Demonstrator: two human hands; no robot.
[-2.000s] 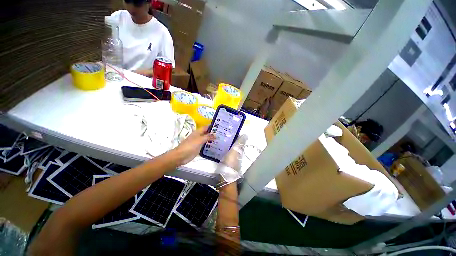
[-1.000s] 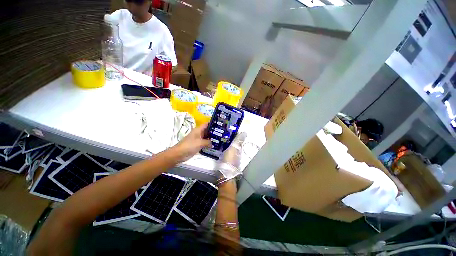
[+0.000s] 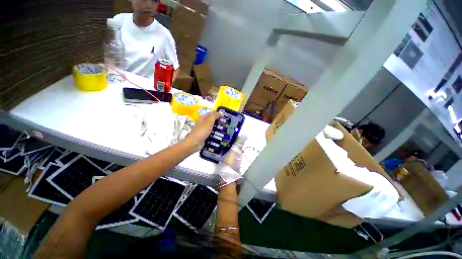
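A dark smartphone (image 3: 222, 135) with a lit screen is held tilted above the white shelf's front edge. My right hand (image 3: 232, 159), in a thin white glove, holds it from below and behind at its right side; most of its fingers are hidden by the phone. My left hand (image 3: 203, 129) is bare and lies at the phone's upper left edge, with a fingertip at the top of the screen; its other fingers are hard to make out.
The white shelf (image 3: 66, 114) bears yellow tape rolls (image 3: 90, 81), a red can (image 3: 163, 76), a clear bottle (image 3: 115, 55), another dark phone (image 3: 147, 94) and white cloth (image 3: 164, 129). Solar panels (image 3: 161, 201) lie below. A grey post (image 3: 324, 106) and open carton (image 3: 319, 184) stand right. A person (image 3: 147, 43) sits opposite.
My left hand has moved up along the phone, from the lower part of the screen to its top. The screen went from light to dark content. The person opposite has raised their head.
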